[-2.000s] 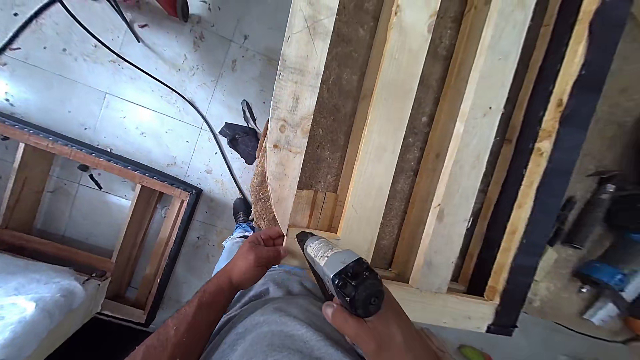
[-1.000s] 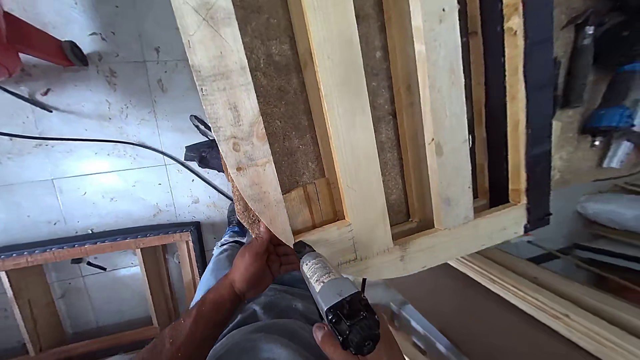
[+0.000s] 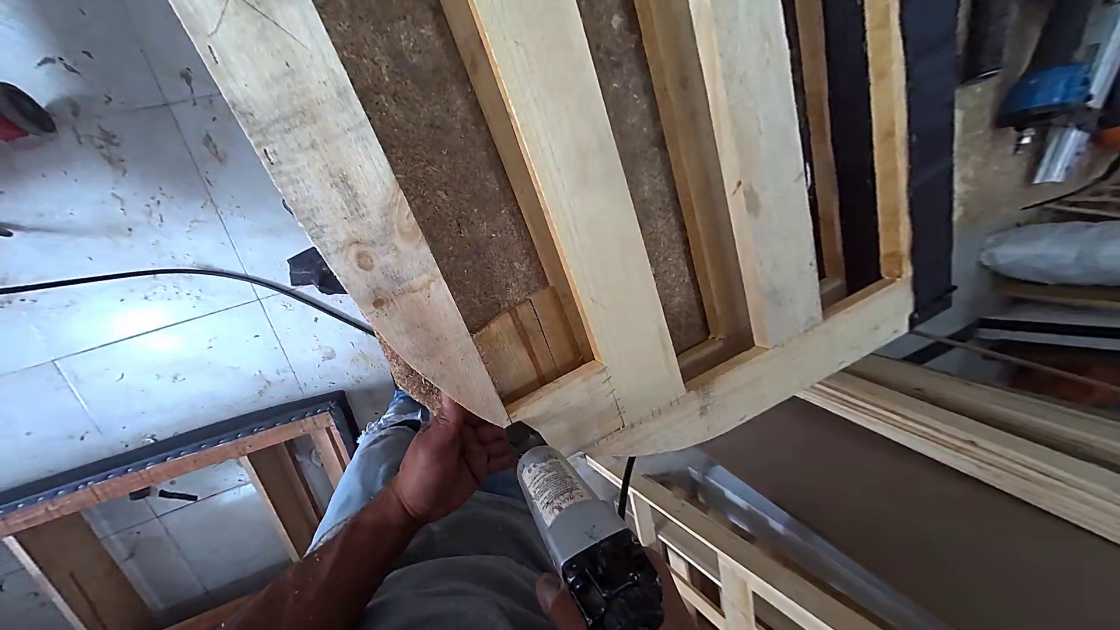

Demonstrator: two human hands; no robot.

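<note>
A pale wooden frame (image 3: 604,201) with long slats over particle board fills the upper middle. My left hand (image 3: 455,455) is at its lower left corner, thumb against the tapered end of the outer board (image 3: 350,236) and fingers curled beneath. My right hand (image 3: 569,604), mostly hidden at the bottom edge, grips a grey and black power tool (image 3: 569,516), which looks like a pneumatic stapler. The tool's black nose touches or nearly touches the corner beside my left fingers. Rows of staples or short marks cross the joint right of it.
A dark-edged wooden frame (image 3: 175,464) lies at lower left on the tiled floor (image 3: 131,324). A black hose (image 3: 201,274) crosses the tiles. Pale planks (image 3: 980,437) and another slatted frame (image 3: 744,560) are at lower right. A blue-ended tool (image 3: 1046,96) lies at upper right.
The view has shifted and turned, and more planks show at the right. My left hand stays at the frame's corner, with the tool's nose beside it throughout.
</note>
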